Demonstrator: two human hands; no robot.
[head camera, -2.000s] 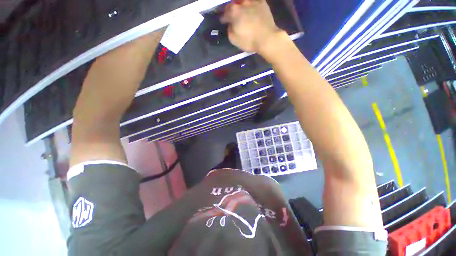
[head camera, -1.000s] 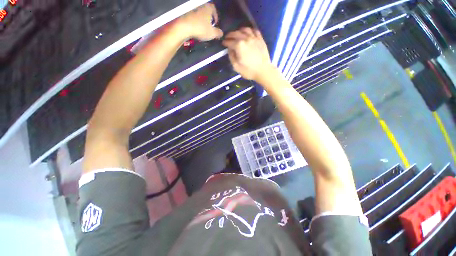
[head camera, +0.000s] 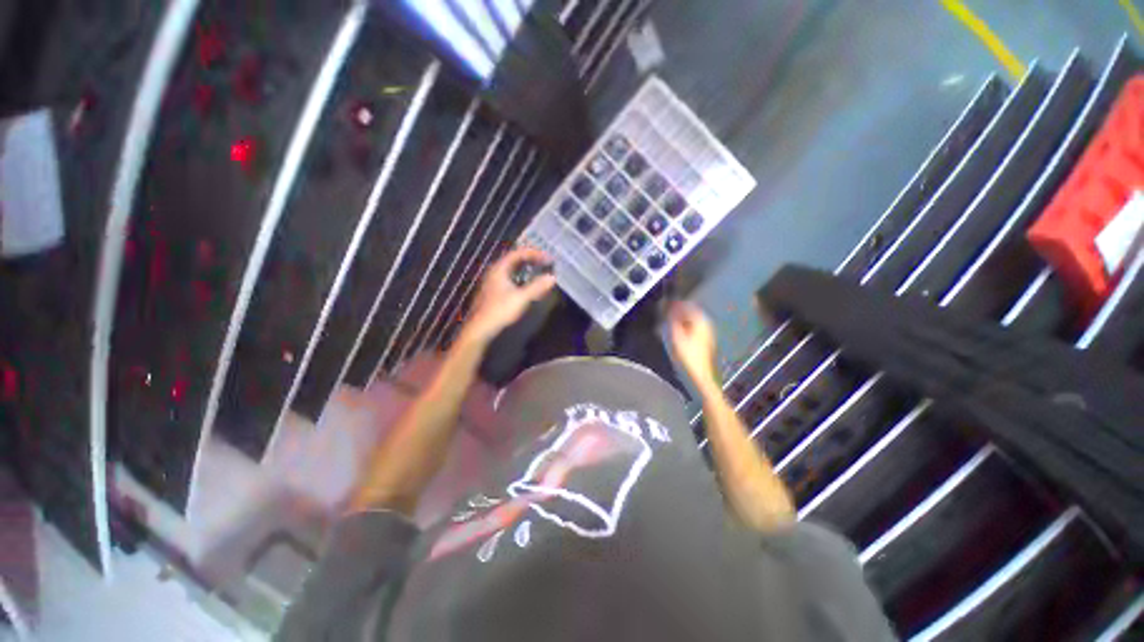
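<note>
The white compartment tray (head camera: 721, 178) lies low in front of me, tilted in view. Dark round units fill its middle pockets; pale pockets show along both sides. My left hand (head camera: 512, 291) is at the tray's near left edge with a dark round watch head (head camera: 527, 271) between its fingers. My right hand (head camera: 689, 336) is just off the tray's near right side, its fingers curled and blurred; I cannot tell if it holds anything.
Black rack shelves (head camera: 295, 188) with bright edges and red lights stand at the left. A paper label (head camera: 30, 183) hangs at the far left. More shelves (head camera: 928, 502) and a dark beam are at the right, with a red bin (head camera: 1094, 207) above them.
Both hands have come down from the upper shelf to beside the tray. The view has turned downward, and the tray appears larger and nearer the middle. A watch head now shows in my left hand.
</note>
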